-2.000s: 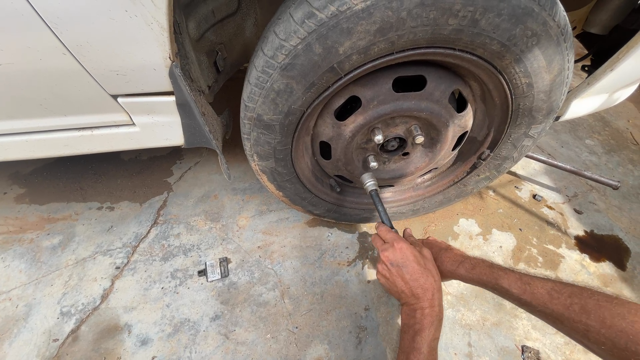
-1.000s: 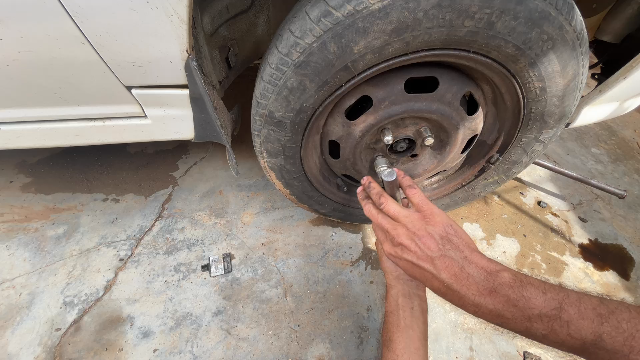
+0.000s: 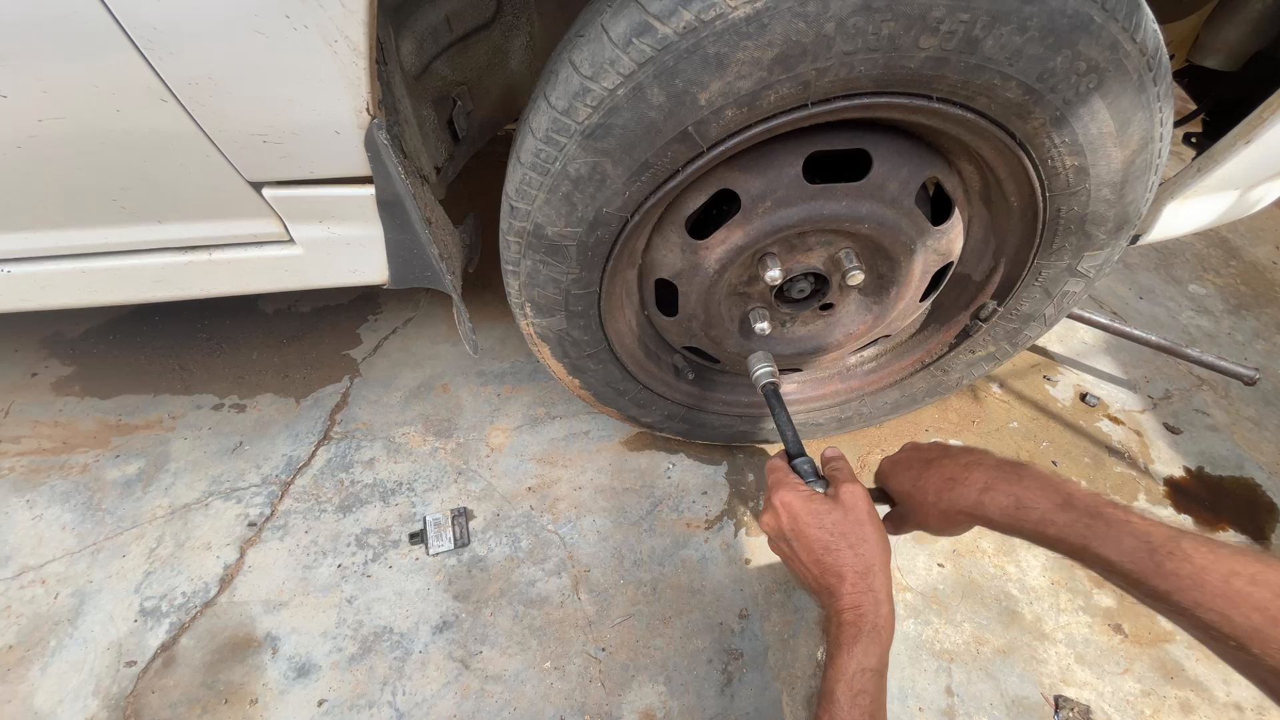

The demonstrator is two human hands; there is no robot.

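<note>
My left hand (image 3: pixel 832 530) is closed around the joint of a socket wrench (image 3: pixel 784 425) with a black shaft. Its silver socket (image 3: pixel 763 368) points at the wheel, just below the lowest lug nut (image 3: pixel 760 321) and apart from it. To the right, my right hand (image 3: pixel 935 488) grips the wrench's handle, most of which is hidden by the hands. Two more lug nuts (image 3: pixel 771 268) (image 3: pixel 851 267) show around the hub of the rusty steel wheel rim (image 3: pixel 830 215), which carries a worn black tire (image 3: pixel 570 200).
A white car body (image 3: pixel 180 130) with a dark mud flap (image 3: pixel 410 215) stands at left. A metal bar (image 3: pixel 1165 345) sticks out from behind the tire at right. A small black plastic part with a label (image 3: pixel 445 532) lies on the cracked concrete floor (image 3: pixel 350 620), with an oily stain at right.
One second ago the socket was up at the lug nuts with both hands close to it. Now the hands are lower and the socket is away from the nuts.
</note>
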